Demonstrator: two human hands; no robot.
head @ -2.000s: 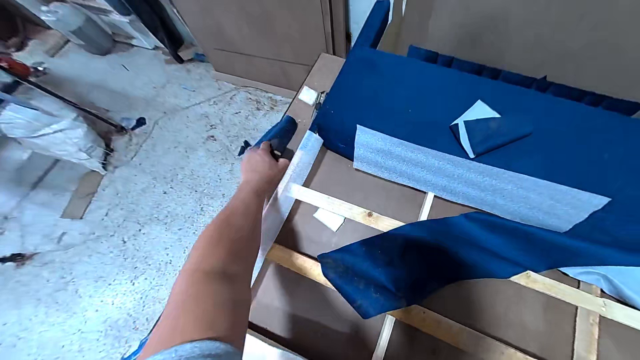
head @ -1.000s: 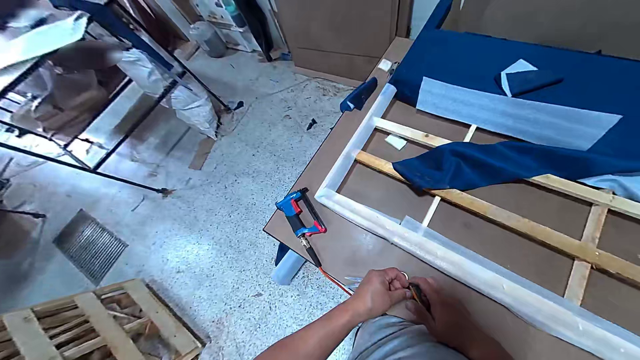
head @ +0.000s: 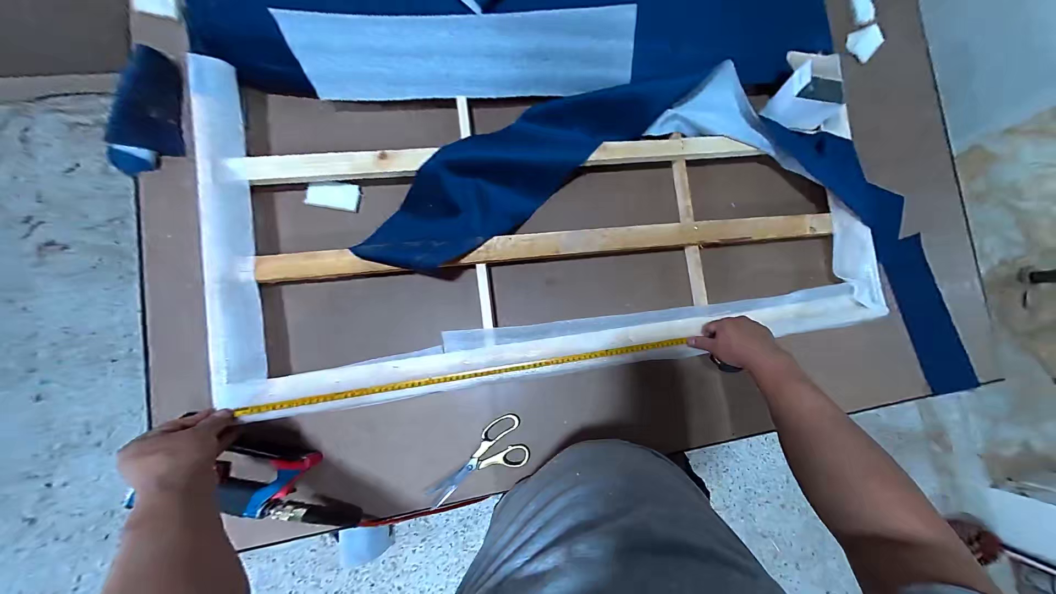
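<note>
A yellow tape measure (head: 462,378) lies stretched along the near rail of a wooden frame wrapped in white padding (head: 227,247). My left hand (head: 177,445) pinches the tape's end at the frame's near left corner. Farther right on the same rail, my right hand (head: 738,342) grips the tape, its dark case partly hidden under the fingers. Below my left hand lies a blue and black pneumatic staple gun (head: 256,495) with red parts. Scissors (head: 483,458) with pale handles rest on the brown board between my hands, nearer my legs.
Blue fabric (head: 487,181) drapes over the wooden slats (head: 577,241). A white foam strip (head: 470,54) lies on blue cloth at the back. A blue roll (head: 144,107) sits at the board's left edge, and a blue fabric strip (head: 928,305) hangs over the right side.
My hands have moved apart from close together near my lap to the near rail, with the tape measure now drawn out between them. The view has swung right and down.
</note>
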